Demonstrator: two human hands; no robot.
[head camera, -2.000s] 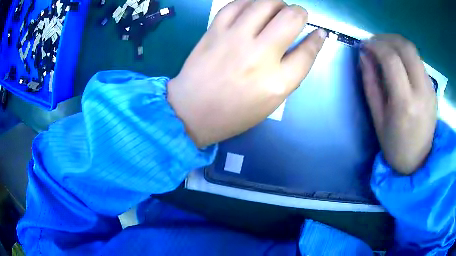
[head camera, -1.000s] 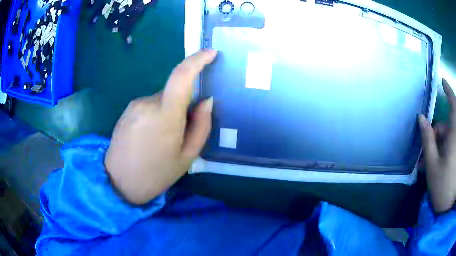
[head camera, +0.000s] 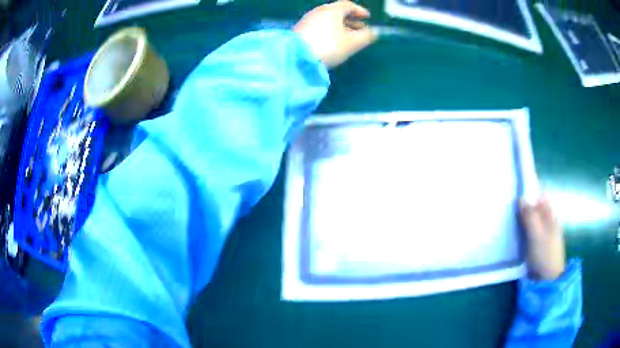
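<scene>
A tablet housing (head camera: 408, 197) lies inner face up in front of me on a white sheet or tray (head camera: 291, 272), whose pale border shows around it. Glare whitens most of its inside and hides the pads. My right hand (head camera: 542, 238) holds the housing's right edge, with the fingertips at the rim. My left hand (head camera: 338, 34) is away from this housing, beyond its far left corner near the top of the picture. Its fingers are curled, and whether they hold anything is hidden. My left sleeve passes close to the housing's left side.
Other housings with white borders (head camera: 466, 19) lie along the far edge, with smaller panels at far right (head camera: 588, 47). A thick tan round container (head camera: 139, 85) stands at the left beside the blue tray (head camera: 88, 187) of black-and-white strips. The mat is dark green.
My left hand has left the housing's left edge and reached forward to the far side. The view has shifted, showing the far housings and tan container. My right hand remains at the housing's right edge.
</scene>
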